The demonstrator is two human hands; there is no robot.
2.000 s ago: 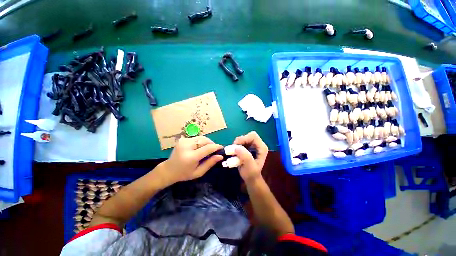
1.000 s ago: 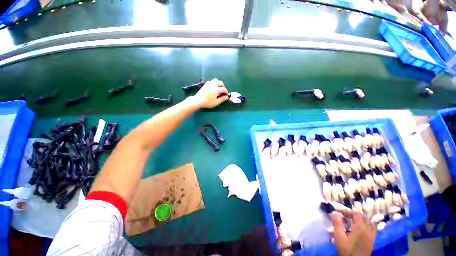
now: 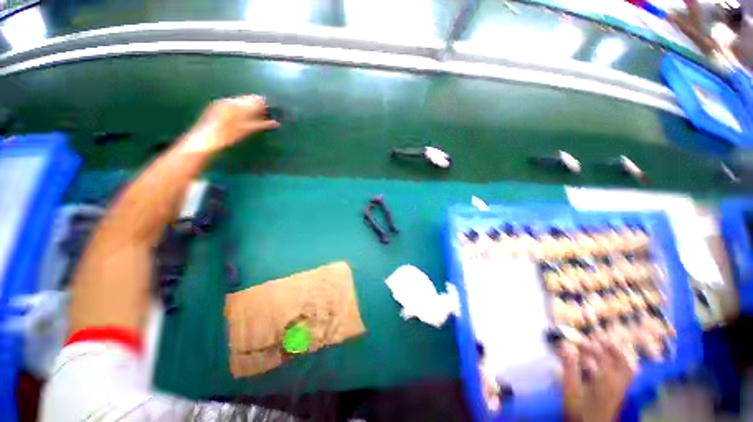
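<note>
My left hand (image 3: 235,122) is blurred over the green belt at upper left, with a black moulded part (image 3: 272,114) at its closed fingertips. My right hand (image 3: 596,375) is blurred inside the right tray (image 3: 459,330), its fingers at the pale moulded pieces with black ends (image 3: 599,280); whether it grips one cannot be told. A joined piece (image 3: 423,156), black shaft with pale end, lies on the belt right of my left hand. A green round pot or cap (image 3: 297,337) sits on the cardboard pad (image 3: 337,307).
Paired black parts (image 3: 380,219) and crumpled white tissue (image 3: 417,293) lie on the bench. My left forearm partly hides the black heap (image 3: 169,262). More joined pieces lie on the belt at right. A blue tray (image 3: 41,185) stands far left; another person's arm shows at upper right.
My left hand has moved left along the belt, away from the joined piece. Black parts seen on the belt there no longer show. My right hand remains in the tray. The view has shifted.
</note>
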